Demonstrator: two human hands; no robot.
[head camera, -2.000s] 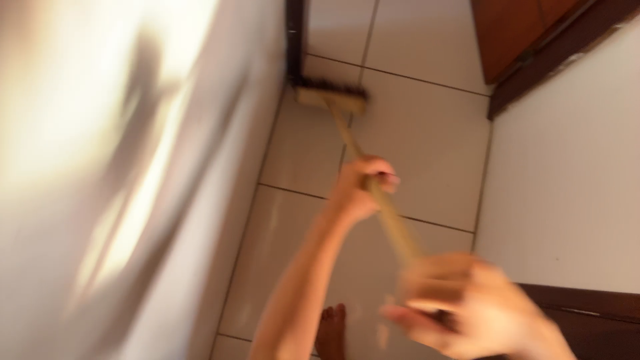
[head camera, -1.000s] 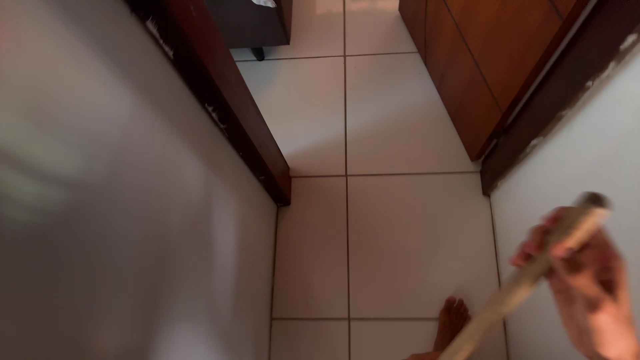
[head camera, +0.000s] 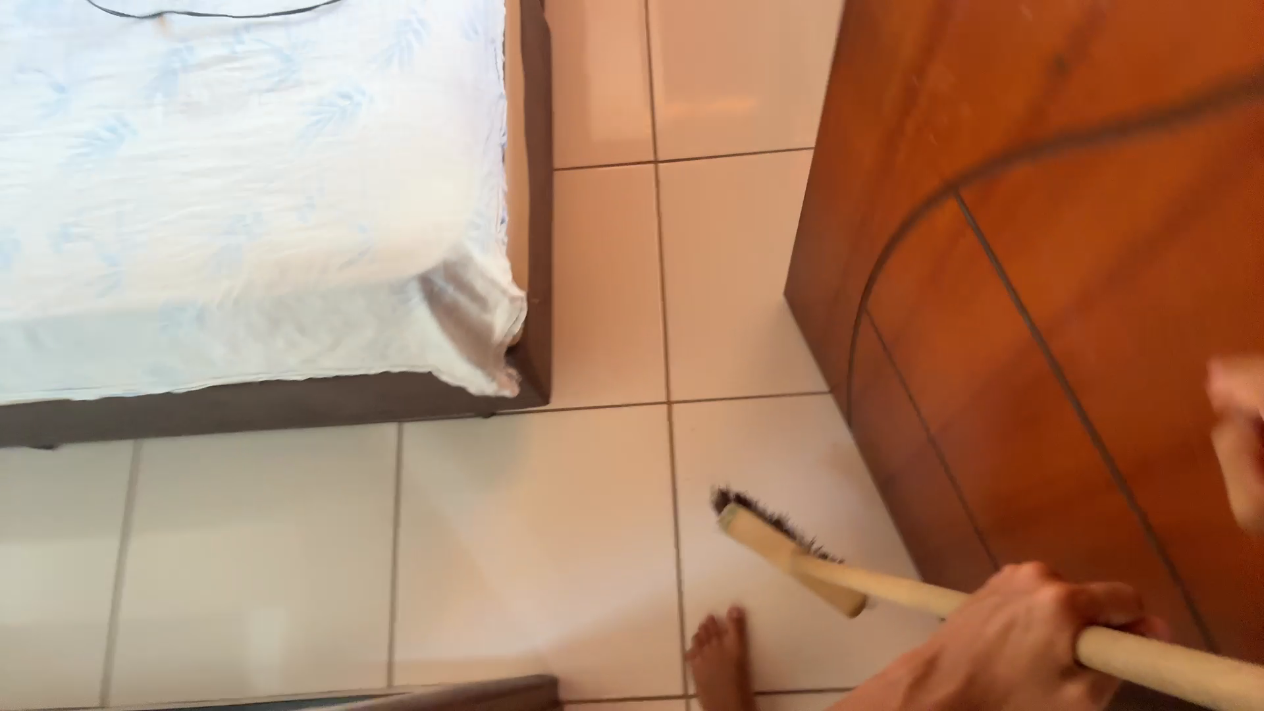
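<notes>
A push broom with a wooden head (head camera: 795, 565) and dark bristles is on or just above the tiled floor, close to the base of a wooden wardrobe. My left hand (head camera: 1037, 632) is closed around its light wooden handle (head camera: 1165, 667), a short way up from the head. At the right edge, only part of my right hand (head camera: 1239, 434) shows, in front of the wardrobe; whether it touches the handle is out of view. A bare foot (head camera: 719, 657) stands on the tiles below the broom head.
At the upper left is a bed with a white, blue-patterned sheet (head camera: 247, 197) and a dark frame (head camera: 296, 407). The reddish-brown wardrobe (head camera: 1086, 296) fills the right side. Pale floor tiles (head camera: 533, 533) run between them. A dark edge (head camera: 494, 691) crosses the bottom.
The view has moved from a doorway to the bed and wardrobe. The broom head, out of view one second ago, shows again, now beside the wardrobe.
</notes>
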